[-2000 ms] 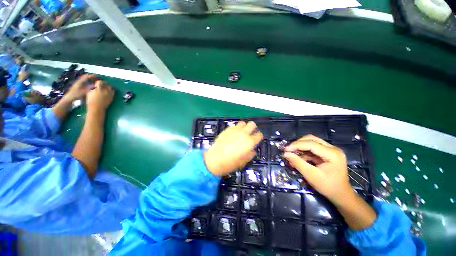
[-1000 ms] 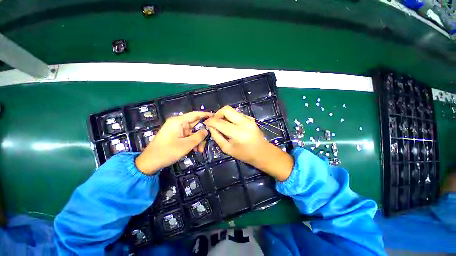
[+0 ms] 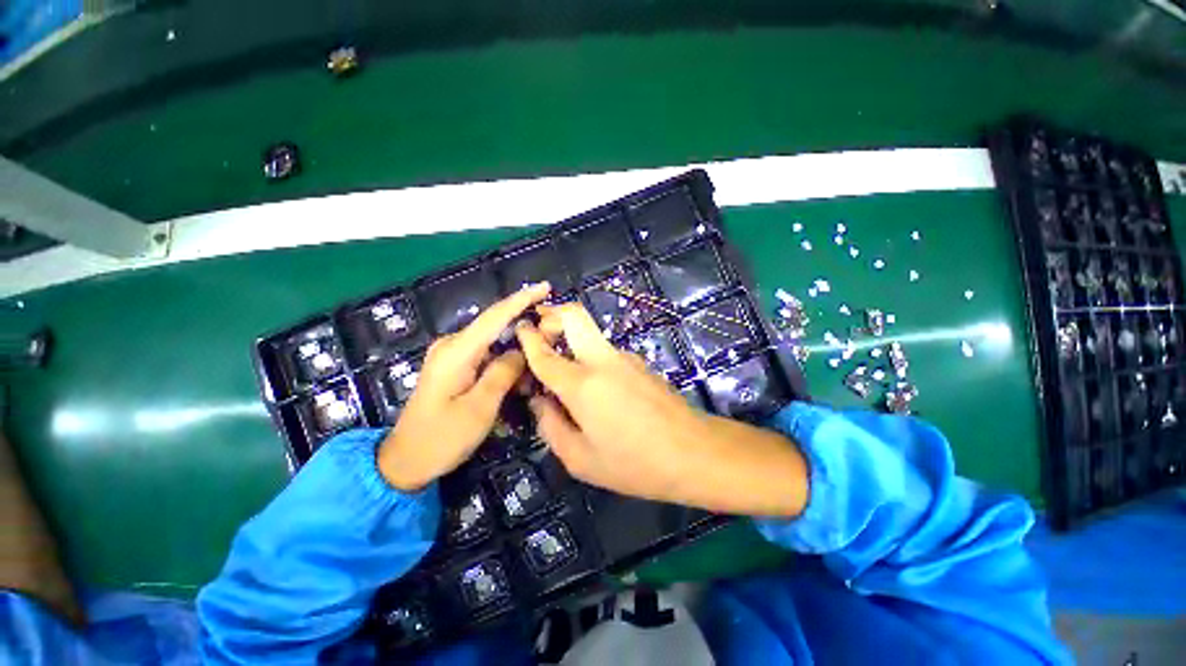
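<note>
My left hand (image 3: 455, 390) and my right hand (image 3: 618, 403) meet at the fingertips over the middle of the glossy black blister tray (image 3: 455, 294), which lies at a slant. Between the fingertips is a small dark unit (image 3: 527, 320), mostly hidden by the fingers. The left fingers hold it and the right fingertips touch it. Black units with pale centres sit in pockets at the left (image 3: 312, 351) and lower part of the tray. Tweezers (image 3: 689, 314) lie across the tray's right pockets, beside small metal parts (image 3: 627, 302).
White pieces (image 3: 842, 258) and metal parts (image 3: 897, 394) are scattered right of the tray. A second filled black tray (image 3: 1041, 325) stands at far right. Beyond the white rail (image 3: 390, 221), the green belt (image 3: 520, 117) carries black units (image 3: 281, 161). A neighbour's forearm (image 3: 29, 520) shows at the left.
From the oldest frame, the view has swung right and down, and my hands have come together. Since the middle frame, my right hand has turned over the unit and the fingers have shifted slightly.
</note>
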